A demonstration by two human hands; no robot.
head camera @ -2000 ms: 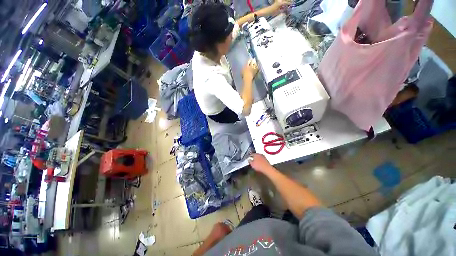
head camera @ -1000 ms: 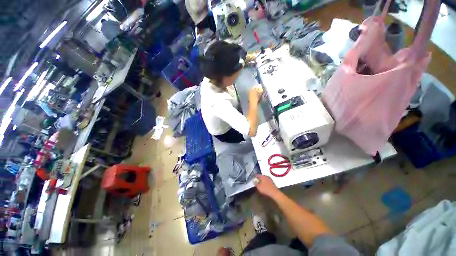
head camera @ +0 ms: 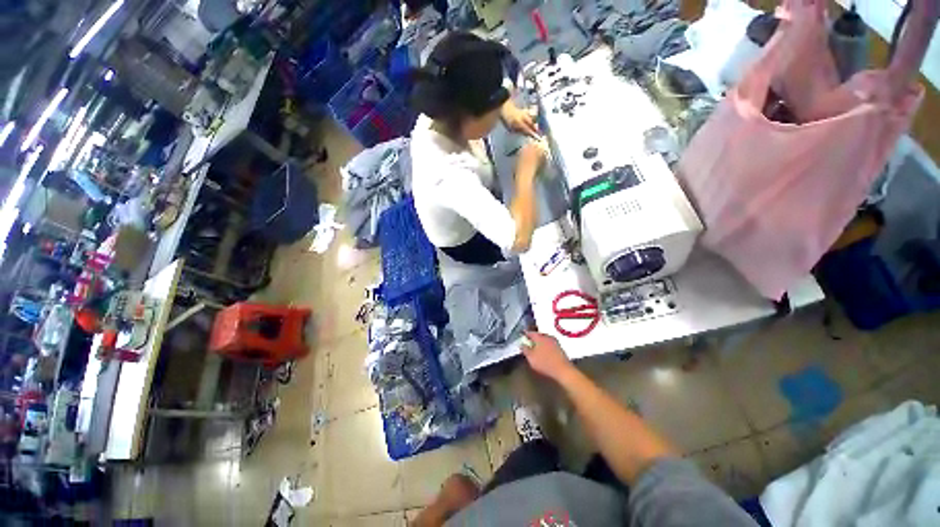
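My right hand [head camera: 544, 356] reaches to the near left corner of the white sewing table [head camera: 660, 329], at the edge of a grey cloth piece [head camera: 484, 314]. Its fingers are bent, but I cannot tell if they grip the cloth or rest on the edge. My left hand [head camera: 454, 496] is low at the bottom edge, small and partly cut off; its fingers are unclear. A white sewing machine [head camera: 639, 221] with a green display stands on the table. Red-handled scissors [head camera: 575, 313] lie beside it.
A seated person [head camera: 459, 175] in a white top works at the machine with both hands on grey cloth. A pink bag [head camera: 783, 175] is at the right. Blue crates [head camera: 407, 247] with grey cloth and a red stool [head camera: 260, 332] stand left. Pale cloth [head camera: 866, 473] lies lower right.
The view dipped and shifted back, moving the scene in the picture. My right hand stays at the same table corner. The seated person's hands are now closer together on the cloth.
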